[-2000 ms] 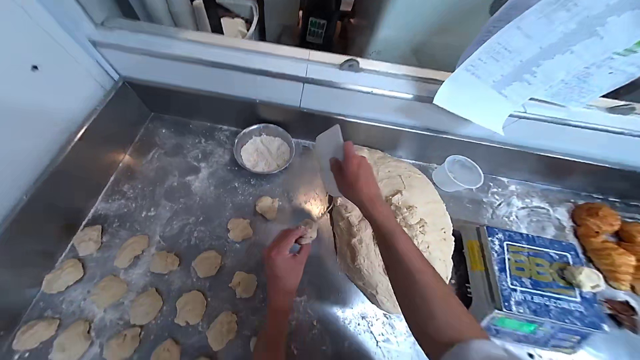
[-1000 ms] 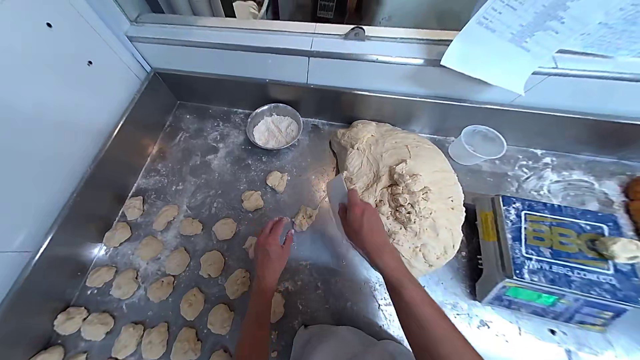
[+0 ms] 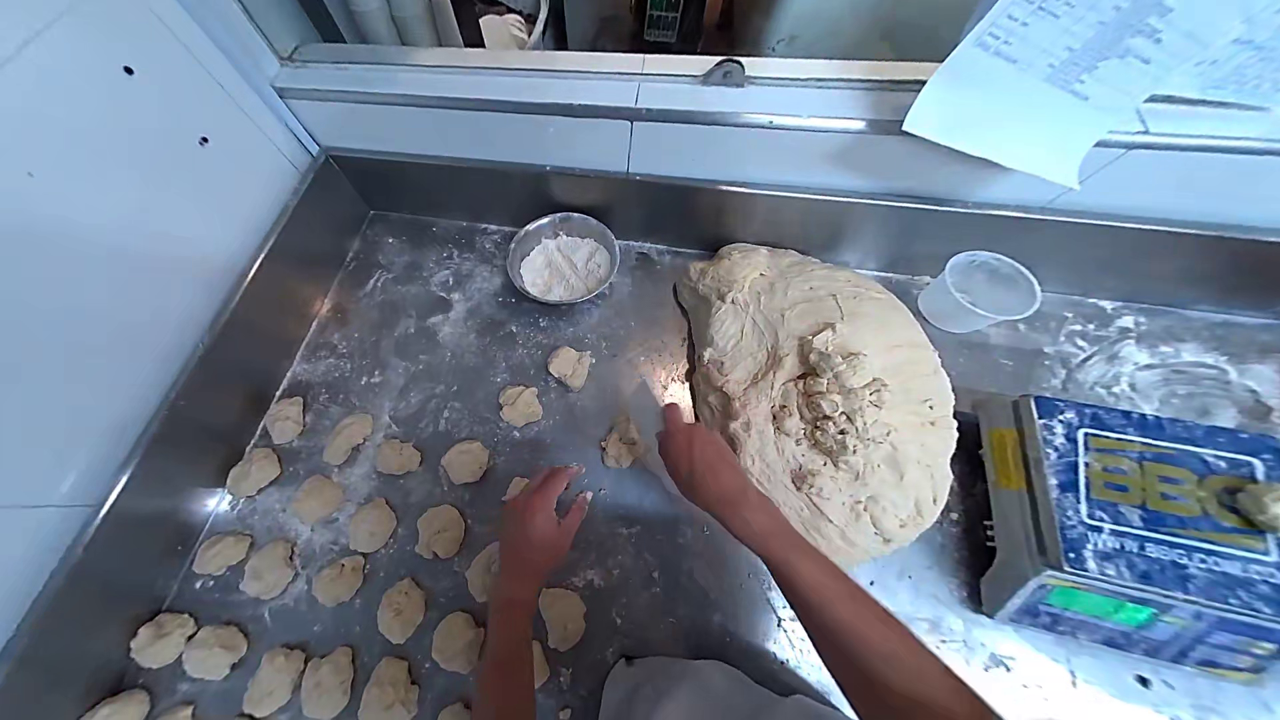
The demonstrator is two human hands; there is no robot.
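Note:
My left hand is over the small dough pieces on the floured metal worktop, its fingers apart and nothing visible between them; a dough piece shows beside its fingers. Against the left edge of the large dough mass, my right hand grips a dough scraper, whose blade is blurred. Between the hands, close to the blade, lies a small lump of dough. Further dough pieces are spread in loose rows to the left, some partly hidden by my left forearm.
A metal bowl of flour stands near the back wall. Right of the dough mass are a translucent plastic tub and a digital scale with a bit of dough on it. A printed paper hangs at upper right.
The scraper, raised over the worktop two seconds ago, is now low beside the dough mass. My left hand, which held a dough piece then, is now apart from it. The view has shifted.

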